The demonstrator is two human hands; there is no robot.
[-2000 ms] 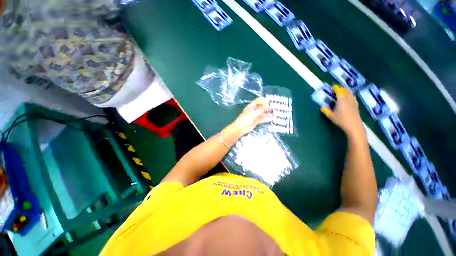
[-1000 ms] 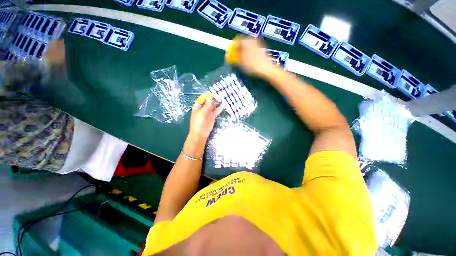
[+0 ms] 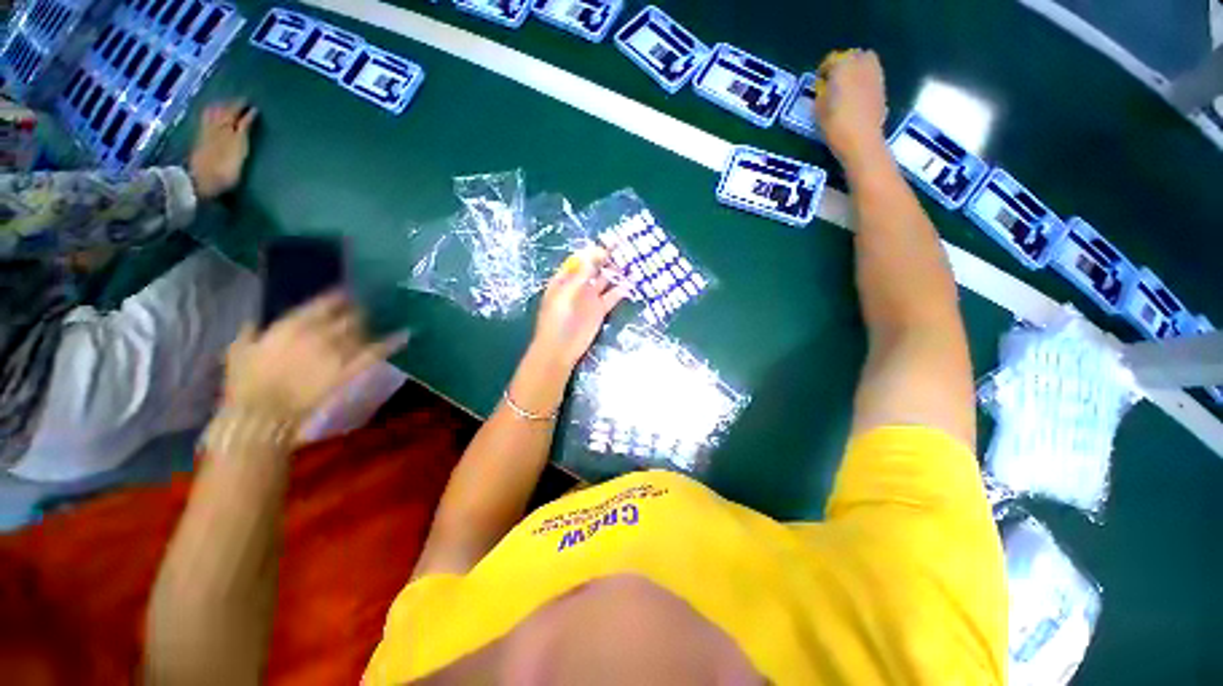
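My left hand (image 3: 577, 308), with a yellow finger cot, holds the edge of a clear sheet of small white pads (image 3: 655, 264). My right hand (image 3: 852, 101), also with yellow cots, reaches over the line of blue-white panels and covers part of one panel (image 3: 802, 107); whether it grips that panel cannot be told. A single panel (image 3: 770, 184) lies on the near side of the row, by the white line. A clear pack full of white pieces (image 3: 657, 398) lies just below the held sheet, nearest my body.
Crumpled clear bags (image 3: 494, 248) lie left of the sheet. Whitish packs (image 3: 1060, 409) lie at the right. Three panels (image 3: 333, 54) and a panel tray (image 3: 148, 67) are far left. A neighbour's hand (image 3: 302, 362) is at a black phone (image 3: 301, 275) by the left edge.
My right hand has moved right and away from me, onto the panel row. The near panel now shows uncovered. A neighbour's arm and a black phone have appeared at the left. My left hand still holds the sheet.
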